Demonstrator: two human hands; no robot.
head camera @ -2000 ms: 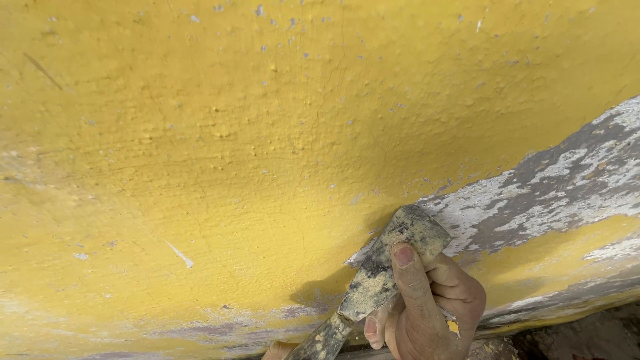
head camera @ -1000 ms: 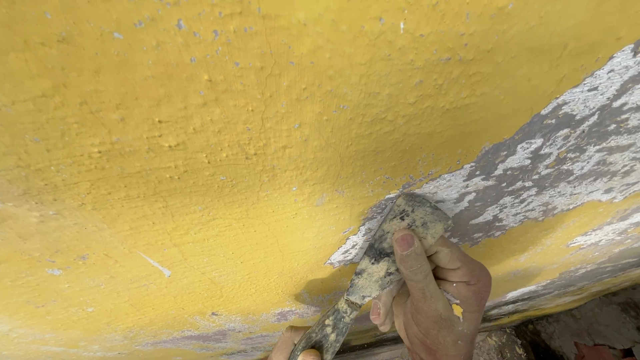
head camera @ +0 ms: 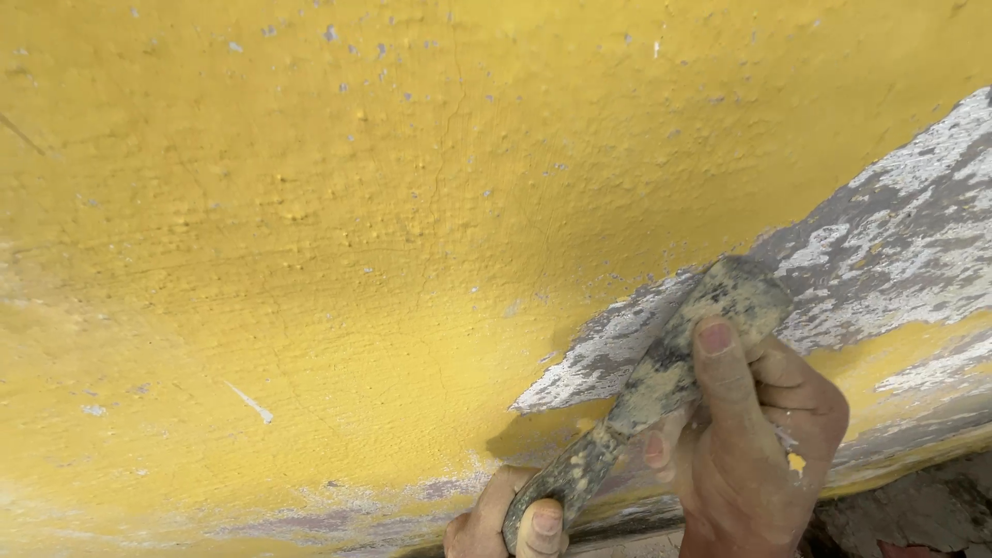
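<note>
A worn putty knife (head camera: 659, 372), crusted with dried material, lies diagonally over the yellow painted wall (head camera: 349, 232). Around its handle, at the bottom, my left hand (head camera: 508, 519) is closed. My right hand (head camera: 759, 442) grips the blade, the thumb flat on its face and the fingers behind it; a yellow paint flake sticks to this hand. The blade's wide end rests at the upper edge of a bared grey and white patch (head camera: 876, 256), where the yellow paint has come off. What the blade covers is hidden.
Small chips and a thin crack mark the yellow paint. More worn paint (head camera: 325, 519) runs along the lower wall. At the bottom right, dark rough ground (head camera: 914, 504) with a reddish piece lies below the wall's edge.
The bared patch left of the blade has grown; two seconds ago mostly yellow paint showed there. Both hands still hold the putty knife, and more of my left hand shows.
</note>
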